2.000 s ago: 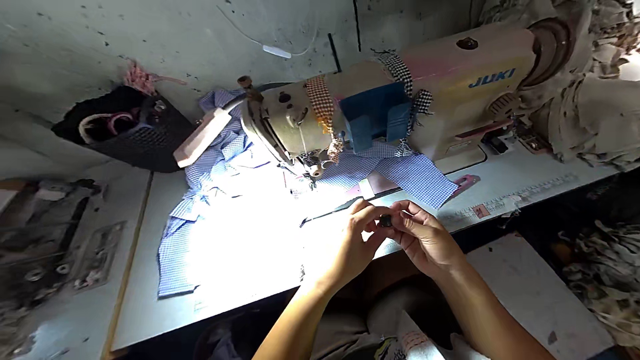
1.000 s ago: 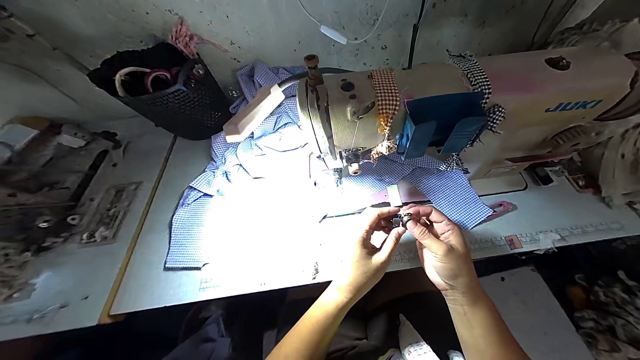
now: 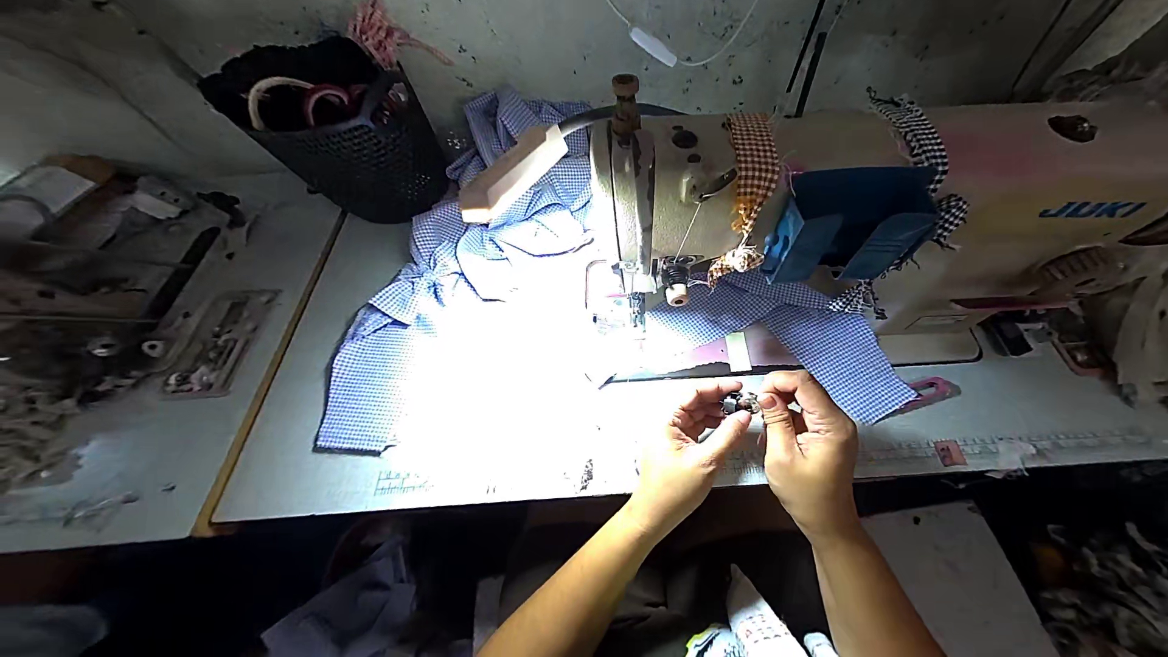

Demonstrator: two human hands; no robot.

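Observation:
Between the fingertips of my left hand [image 3: 686, 449] and my right hand [image 3: 808, 440] is a small metal part [image 3: 737, 402], which looks like a bobbin case. Both hands grip it above the front edge of the sewing table. Behind them stands a Juki sewing machine [image 3: 839, 137], its needle area [image 3: 636, 306] lit very brightly. Blue-and-white checked fabric [image 3: 365, 365] lies left of the needle and continues under the machine arm. A blue pocket-like holder [image 3: 853, 224] and checked cloth strips [image 3: 756, 164] hang on the machine.
A black basket [image 3: 383, 164] holding scissors-like handles stands at the back left. Another machine bed [image 3: 219, 342] lies farther left. A measuring tape [image 3: 1049, 443] runs along the table's front edge, near a pink-handled tool [image 3: 931, 391]. A wooden block [image 3: 514, 173] sits beside the machine head.
Both hands stay together on the small metal part, with the fingers around it shifting. The view has moved, bringing the machine and basket larger into frame.

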